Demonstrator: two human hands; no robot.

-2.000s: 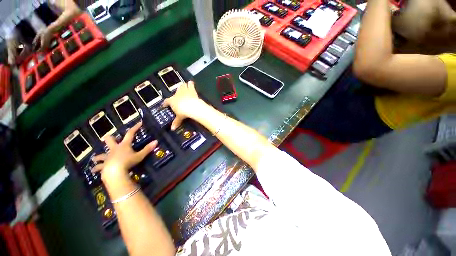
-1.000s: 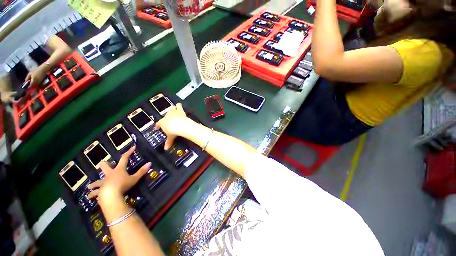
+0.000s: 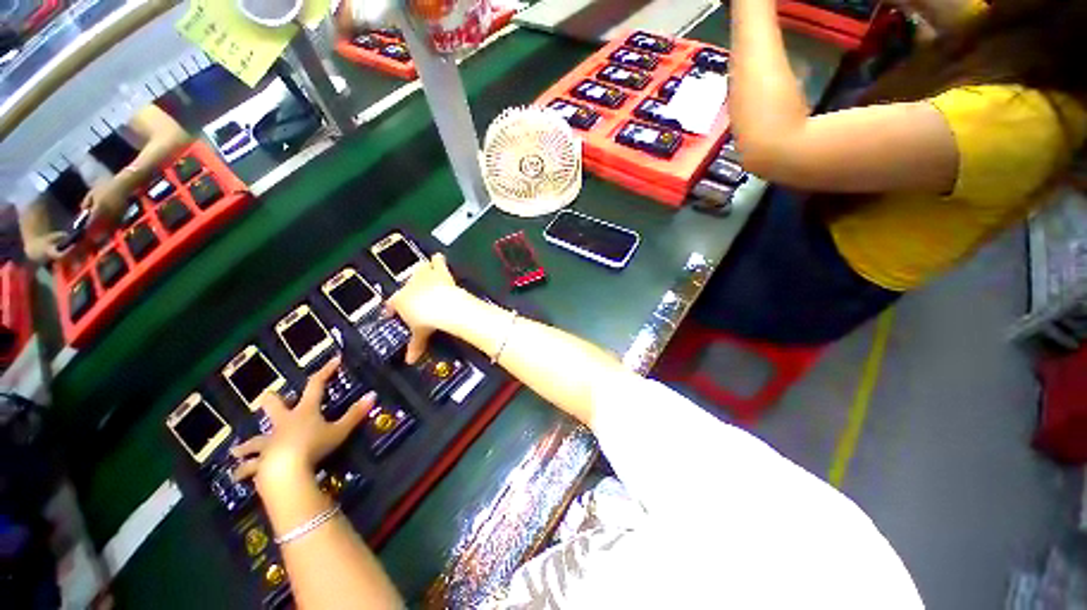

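Note:
A black foam tray (image 3: pixel 417 506) with a red underside edge lies in front of me. Several open flip phones (image 3: pixel 303 335) stand in its far row, gold-framed with dark screens. Closed black pieces with gold emblems (image 3: pixel 387 422) lie in the near row; one at the right bears a white label (image 3: pixel 469 385). My left hand (image 3: pixel 293 431) is spread over the keypads at the left, fingers apart, holding nothing. My right hand (image 3: pixel 426 303) rests over the keypads at the right, fingers bent and apart, holding nothing. The hands hide some keys.
A small red phone (image 3: pixel 520 260), a smartphone (image 3: pixel 591 238) and a cream fan (image 3: pixel 533 162) lie right of the tray. A metal post (image 3: pixel 447 113) rises behind. Red trays of phones (image 3: pixel 644 170) sit farther right, beside a person in yellow. Shiny film (image 3: pixel 513 500) lines the near edge.
The camera view has shifted, so the tray sits lower than two seconds ago. Both hands stay over the keypads, with small finger movements only.

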